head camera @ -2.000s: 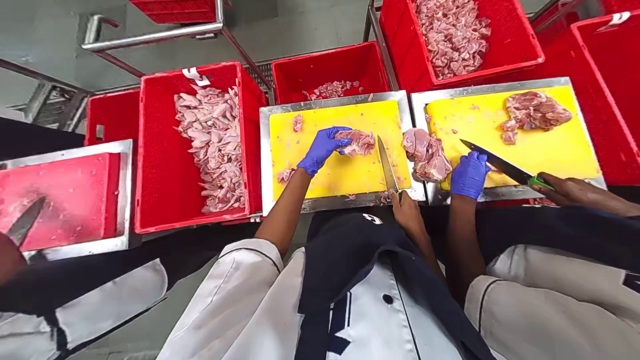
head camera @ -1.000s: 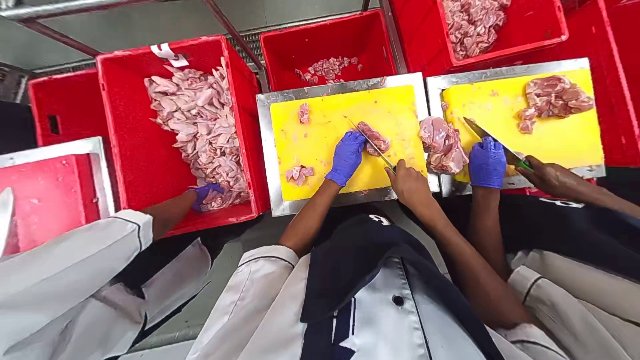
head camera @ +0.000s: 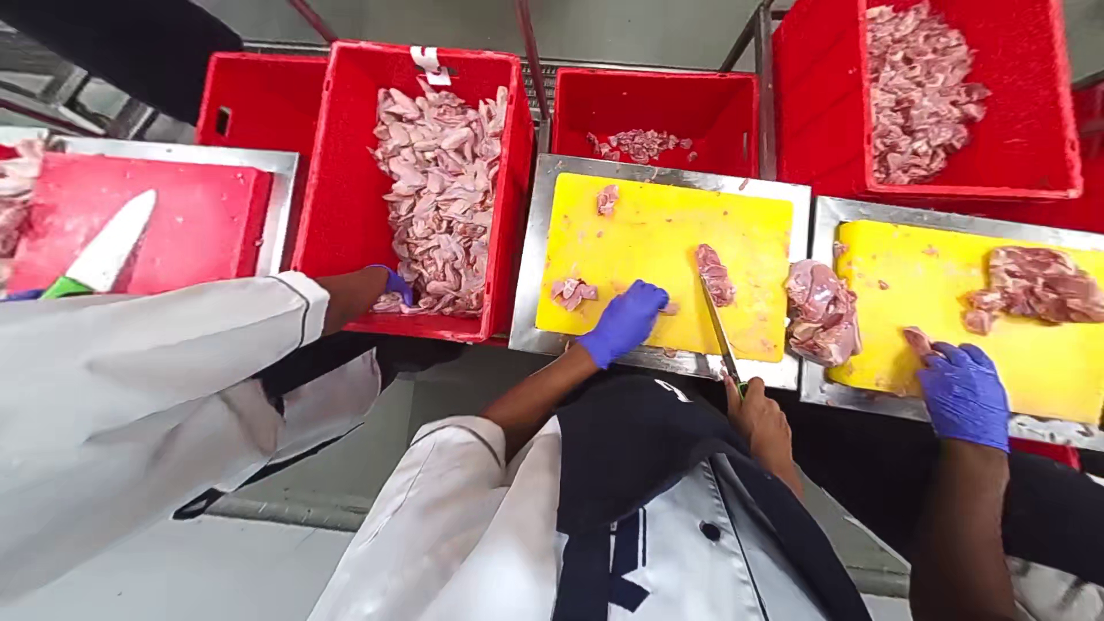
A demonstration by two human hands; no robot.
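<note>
On the yellow cutting board before me, my left hand, in a blue glove, is closed on a small piece of raw meat near the front edge. My bare right hand grips the handle of a knife, its tip against a strip of raw meat. Cut meat pieces lie at the board's left, and another small piece lies near its back edge. A larger chunk of raw meat straddles the metal frames between two boards.
Behind stand a red crate with meat bits and a crate of meat. At left, a co-worker's gloved hand reaches into a red crate of poultry pieces; a knife is over a red board. A co-worker's gloved hand works at right.
My left hand has moved down the board, away from the strip of meat by the knife. The left co-worker's knife has come into view over the red board.
</note>
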